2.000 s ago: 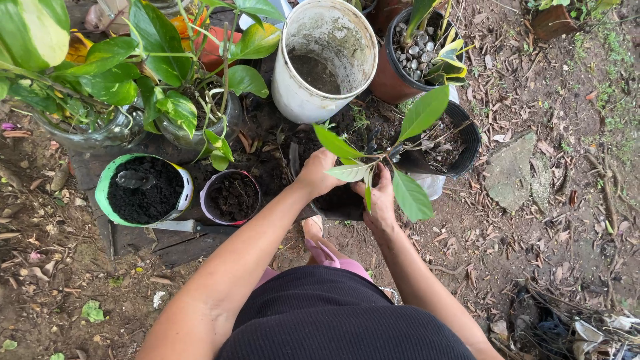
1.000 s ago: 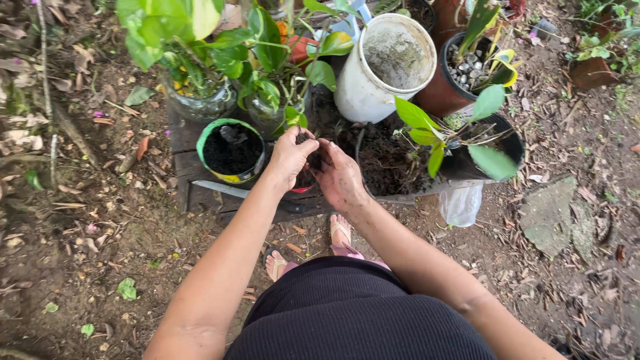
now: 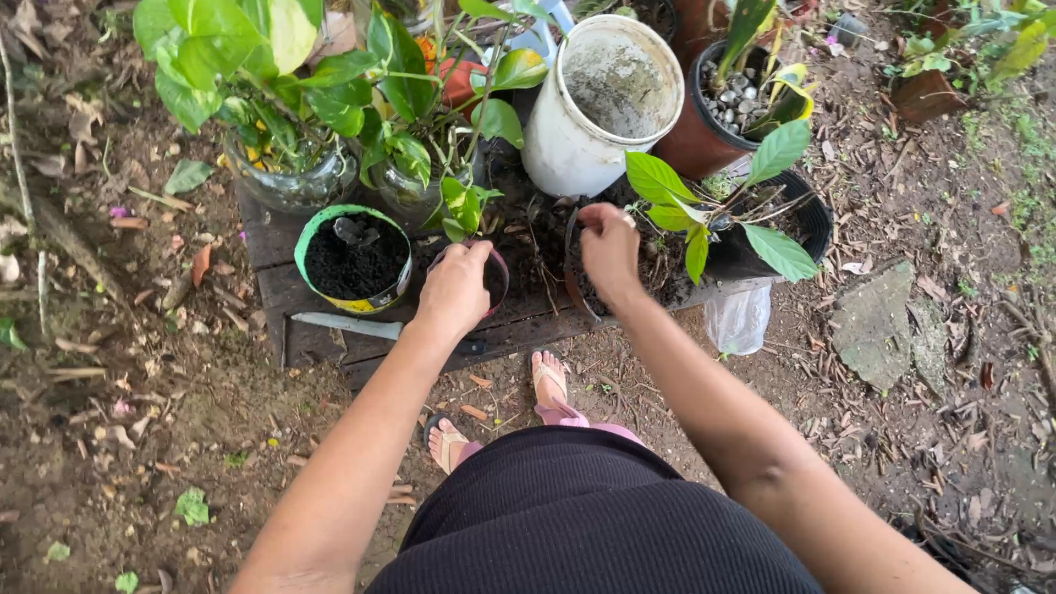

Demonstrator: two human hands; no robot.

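My left hand [image 3: 455, 287] is at the small dark-red-rimmed pot [image 3: 497, 280], its fingers over the near left rim; whether it grips the rim or the soil is hidden. My right hand [image 3: 609, 252] reaches into the left side of a brown pot [image 3: 582, 299] that holds soil and a leafy seedling [image 3: 693, 206]; its fingertips are hidden in the pot. Left of my left hand stands a green-rimmed container [image 3: 353, 256] of dark soil with a dark scoop-like object on top. A knife [image 3: 351, 324] lies on the wooden table below it, its handle partly behind my left wrist.
The wooden table [image 3: 272, 293] also bears an upright white bucket [image 3: 606, 91], glass jars [image 3: 301, 177] with pothos, a black pot [image 3: 813, 216] and a reddish-brown pot [image 3: 701, 136] with pebbles. A clear plastic bag [image 3: 740, 318] hangs at the near edge. My feet stand close below.
My hands were together at the seedling, then together above the small pot; now they are apart, the left at the small pot and the right in the brown pot.
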